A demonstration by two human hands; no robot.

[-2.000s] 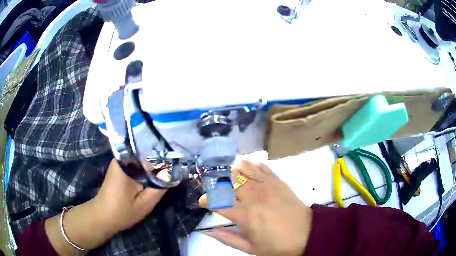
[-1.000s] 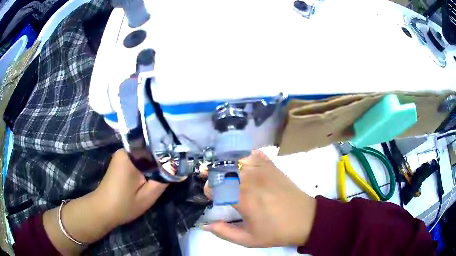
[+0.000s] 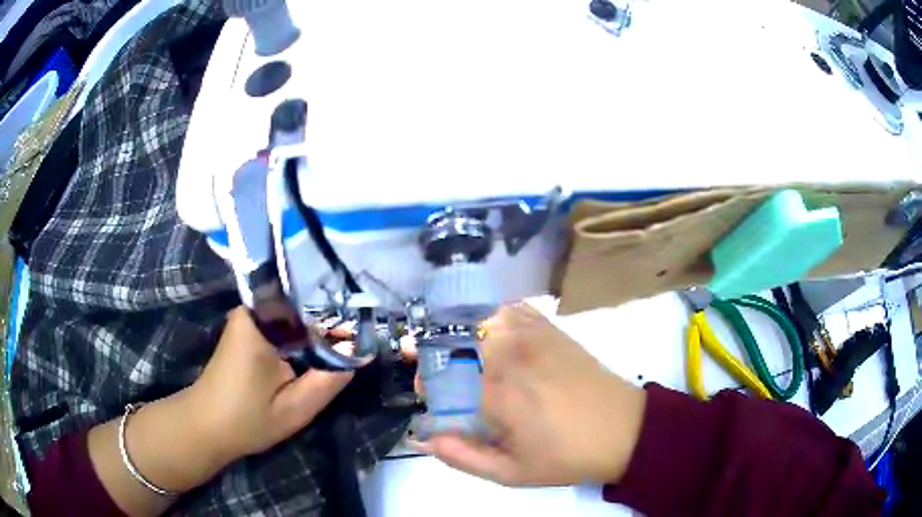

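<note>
The black-grey plaid fabric (image 3: pixel 121 242) lies left of and under the white sewing machine head (image 3: pixel 455 101) and hangs toward the front. A plain black strip (image 3: pixel 344 464) runs down its edge near the needle area. My left hand (image 3: pixel 248 384) rests on the fabric, its fingertips partly hidden behind the curved metal guard (image 3: pixel 265 293). My right hand (image 3: pixel 536 394) is just right of the needle area, its fingertips behind the grey-blue cylinder (image 3: pixel 452 389). The presser foot and needle are mostly hidden. I cannot tell whether my right fingers grip the cloth.
Scissors with yellow and green handles (image 3: pixel 753 348) lie on the white table right of my right hand. Dark slim tools (image 3: pixel 831 353) lie beyond them. A brown cardboard piece (image 3: pixel 627 257) with a mint-green block (image 3: pixel 778 245) is on the machine arm.
My right thumb has moved up toward the grey-blue cylinder after being spread lower a second ago. My left hand stays almost in place. The whole view has shifted slightly.
</note>
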